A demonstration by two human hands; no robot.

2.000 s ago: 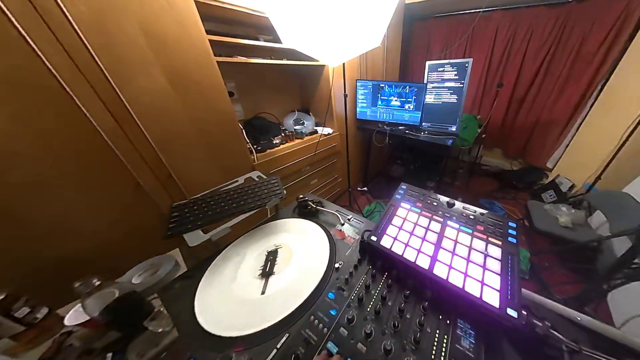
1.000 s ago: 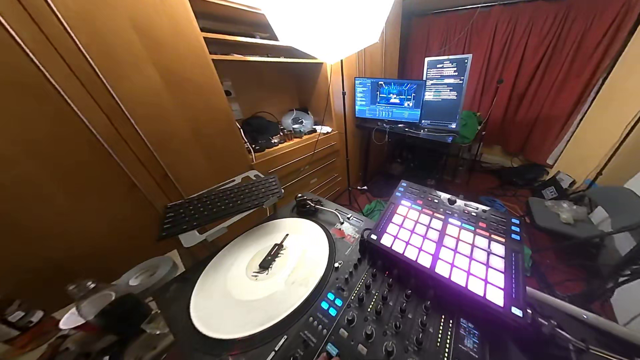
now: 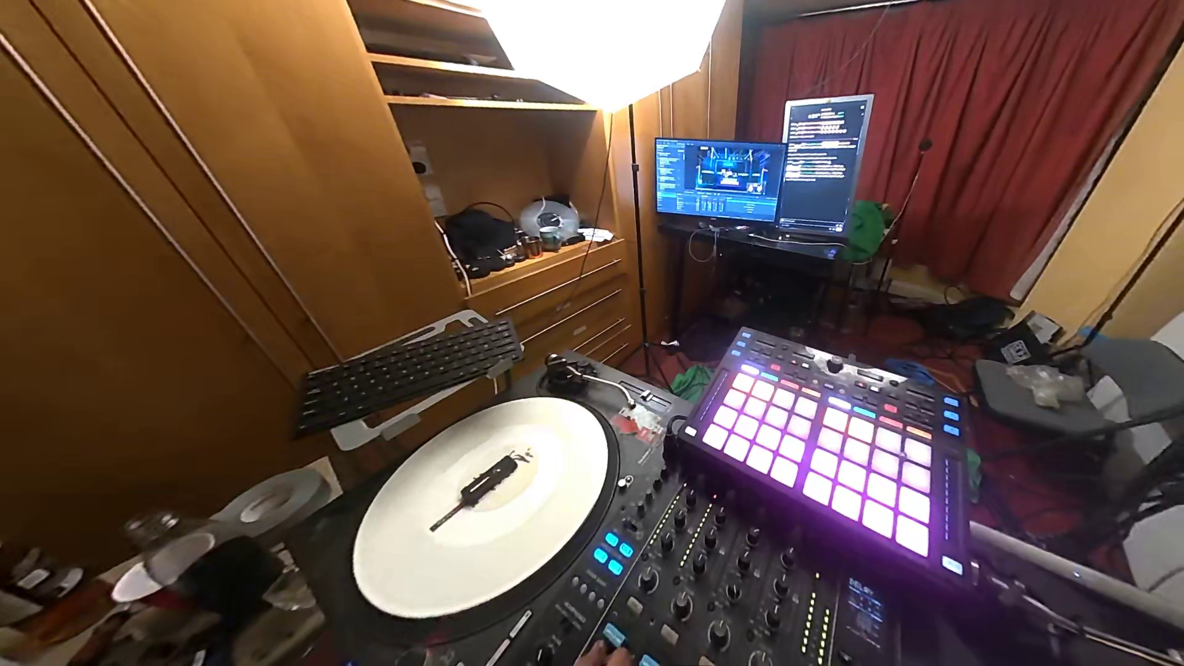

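Observation:
Fingertips of one hand (image 3: 606, 656) show at the bottom edge, beside a lit blue button (image 3: 614, 635) at the lower left of a black DJ mixer (image 3: 735, 573). Which hand it is, and whether it touches the button, I cannot tell; the other hand is out of view. Left of the mixer, a white record with a dark print (image 3: 398, 546) lies on a black turntable (image 3: 629, 435), its tonearm (image 3: 592, 378) at the far side. A pad controller (image 3: 823, 453) with glowing pinkish-white pads sits behind the mixer, tilted. Left of it, beyond the turntable, is a black keyboard (image 3: 407, 375) on a metal stand.
A tape roll (image 3: 268, 504), a clear glass (image 3: 153, 529) and clutter crowd the lower left. Behind stand a wooden cabinet (image 3: 546, 277), a bright lamp (image 3: 610, 46) on a pole and two monitors (image 3: 721, 180). A chair (image 3: 1045, 398) and cables occupy the right.
The record's dark print has turned to different angles across the frames. Blue pads at the mixer's left are more plainly lit than two seconds ago. Level lights on the mixer differ.

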